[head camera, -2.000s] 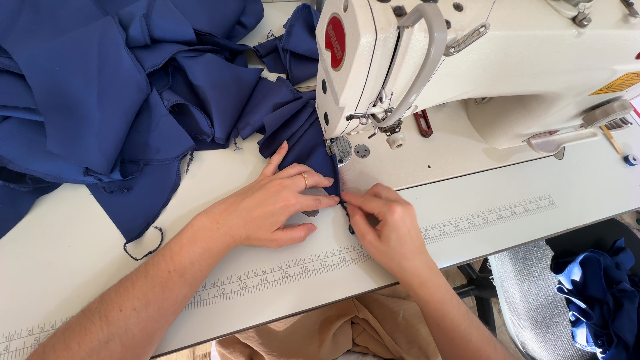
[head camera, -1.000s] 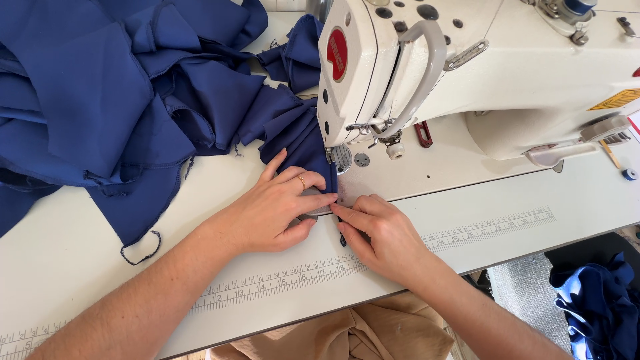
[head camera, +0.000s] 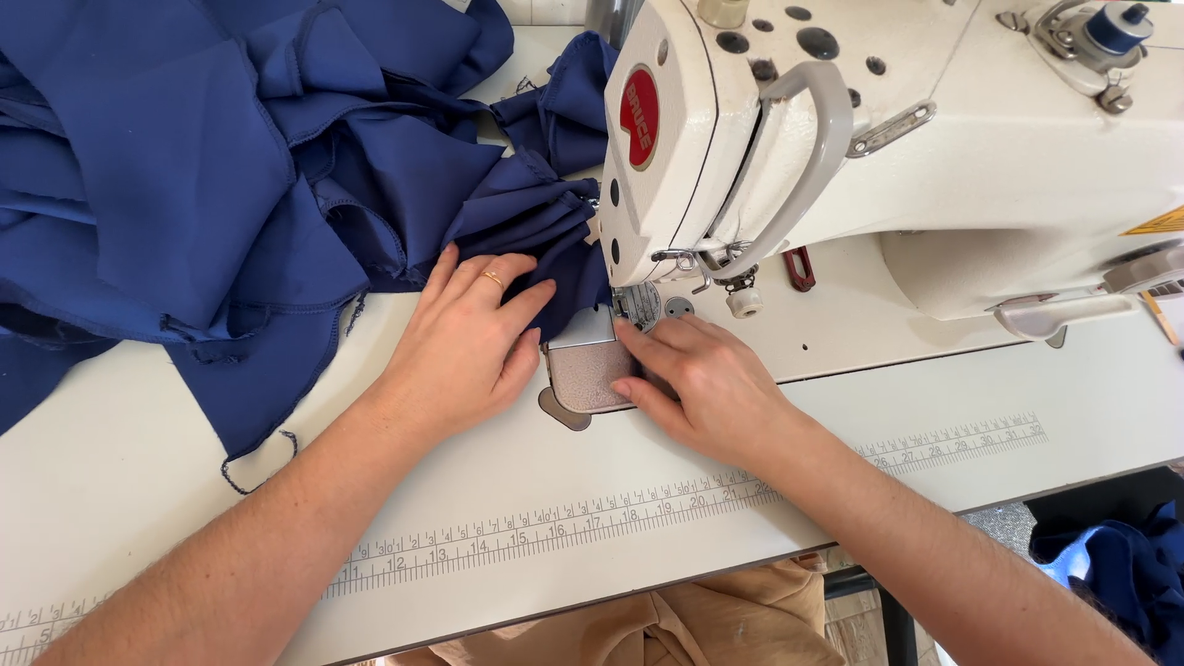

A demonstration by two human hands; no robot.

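A white Bruce sewing machine [head camera: 888,157] stands on the table, its needle area near the metal needle plate [head camera: 640,305]. Navy blue fabric [head camera: 148,166] with overlocked edges spreads over the left side, and its gathered end runs up to the presser foot. On that end, just left of the machine head, rest the spread fingers of my left hand [head camera: 472,342], which wears a ring. My right hand [head camera: 708,384] has its index fingertip beside the presser foot and its thumb over the machine bed; whether it pinches anything cannot be told. The needle tip is hidden.
A printed ruler scale [head camera: 592,523] runs along the table front. Behind the needle area lies a small dark red object [head camera: 798,268] on the machine bed. The lever [head camera: 1064,316] sticks out at right. More blue fabric [head camera: 1119,564] lies low at right, and tan cloth [head camera: 684,620] is below the table edge.
The fabric edge that was between my fingertips in front of the presser foot has moved back, uncovering the front of the bed. My right hand has moved up to the foot.
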